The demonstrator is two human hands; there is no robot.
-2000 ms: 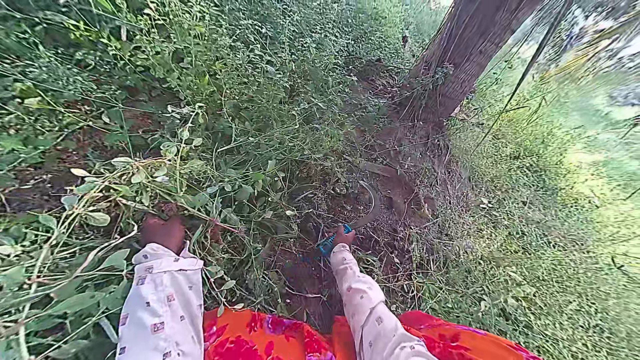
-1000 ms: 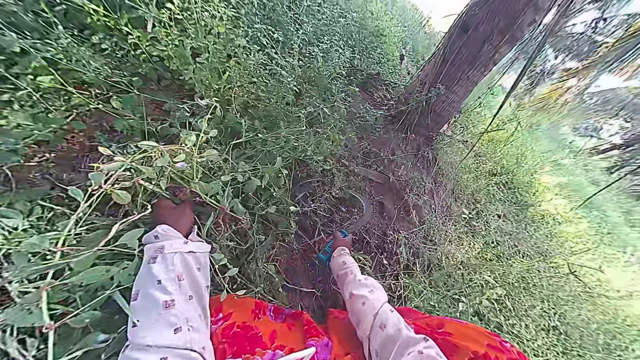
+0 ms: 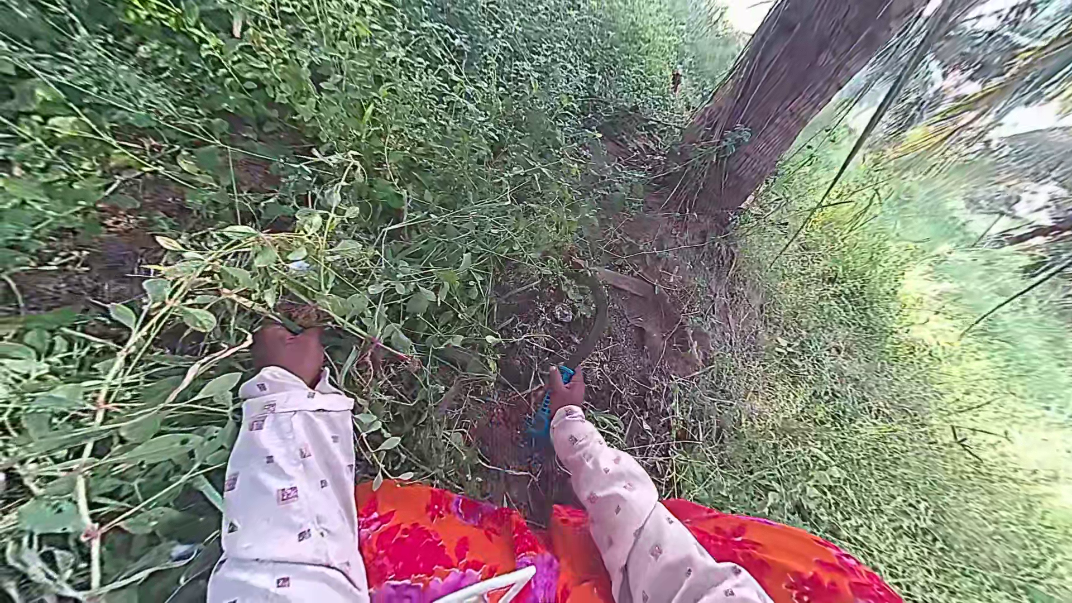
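My right hand [image 3: 568, 389] grips the blue handle [image 3: 543, 414] of a sickle, whose curved dark blade [image 3: 598, 322] points up and away over the bare soil. On the left, my left hand [image 3: 289, 347] is closed on a bunch of leafy green stems [image 3: 251, 276]; its fingers are partly hidden by leaves. Long cut or pulled-looking stems lie around and left of this hand. The blade stands apart from the left hand, to its right.
A thick tree trunk [image 3: 779, 100] leans at the upper right, with bare soil [image 3: 670, 335] at its foot. Dense green weeds [image 3: 469, 84] grow ahead, grass [image 3: 837, 469] on the right. Thin dry fronds [image 3: 863, 142] hang at the right. An orange floral cloth [image 3: 452, 536] covers my lap.
Both hands keep much the same places, the left among the stems and the right on the sickle. The sickle's curved blade has turned a little against the ground.
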